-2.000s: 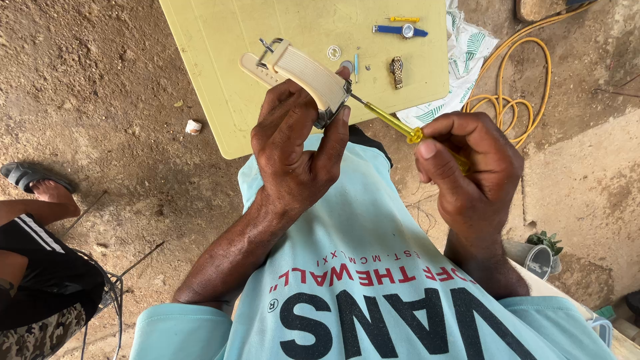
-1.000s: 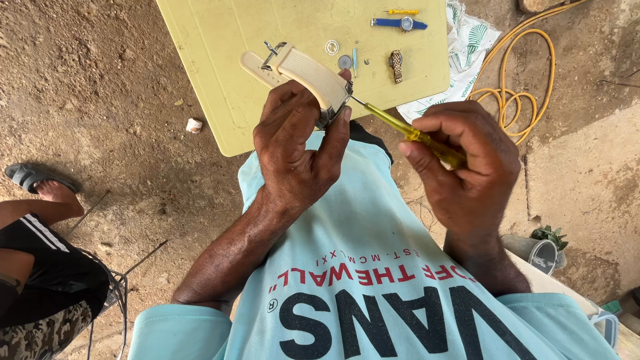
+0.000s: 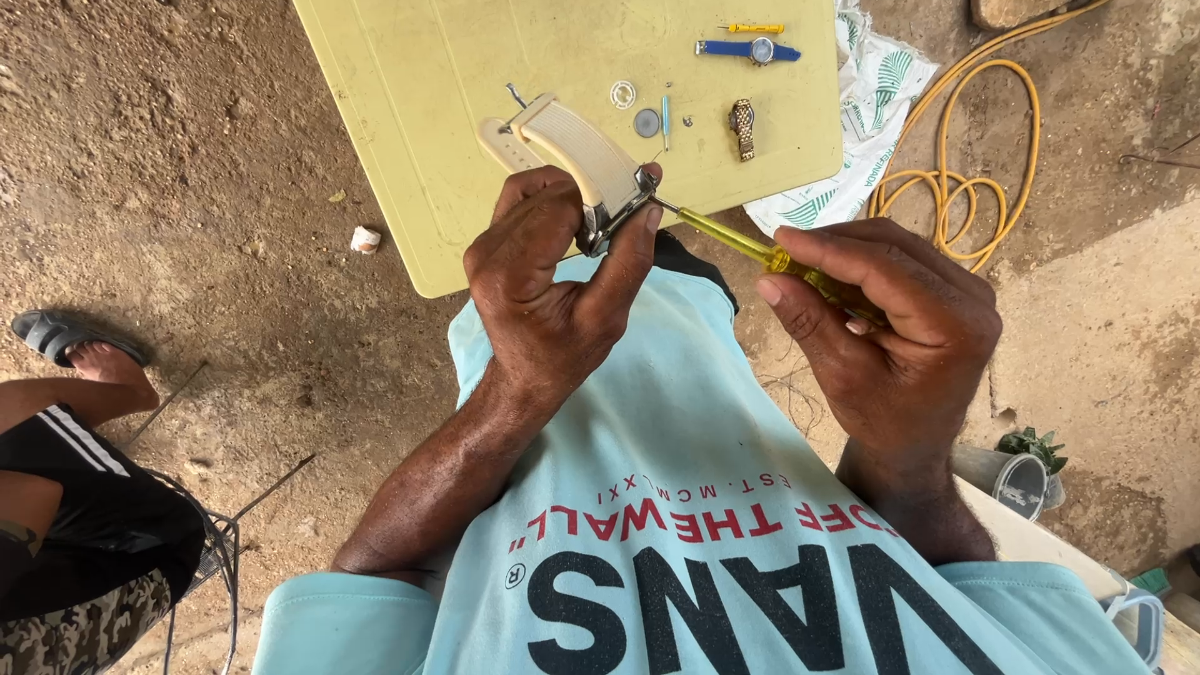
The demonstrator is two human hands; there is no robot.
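Note:
My left hand [image 3: 562, 272] grips a wristwatch with a cream strap [image 3: 586, 155] by its metal case [image 3: 619, 216], which is turned edge-on so the dial is hidden. In my right hand [image 3: 891, 319] is a screwdriver with a translucent yellow handle [image 3: 731, 238]; its tip meets the case edge near the strap lug, beside my left thumb. Beyond them on the yellow table [image 3: 441, 141] lie a white ring [image 3: 622, 95], a grey disc [image 3: 647, 123], a light-blue thin tool [image 3: 666, 120] and a gold-coloured watch [image 3: 743, 128].
A blue-strapped watch [image 3: 750, 50] and a small yellow screwdriver [image 3: 755, 28] lie near the table's far side. A printed white sack [image 3: 844, 155] and a coiled orange hose [image 3: 1008, 178] are to the right. Another person's sandalled foot [image 3: 94, 352] is at left, a bucket [image 3: 1017, 483] at lower right.
Two seconds ago my right fingers were around the collar end of the screwdriver handle; my right hand has since shifted its grip back along the handle. The left hand and watch have barely moved.

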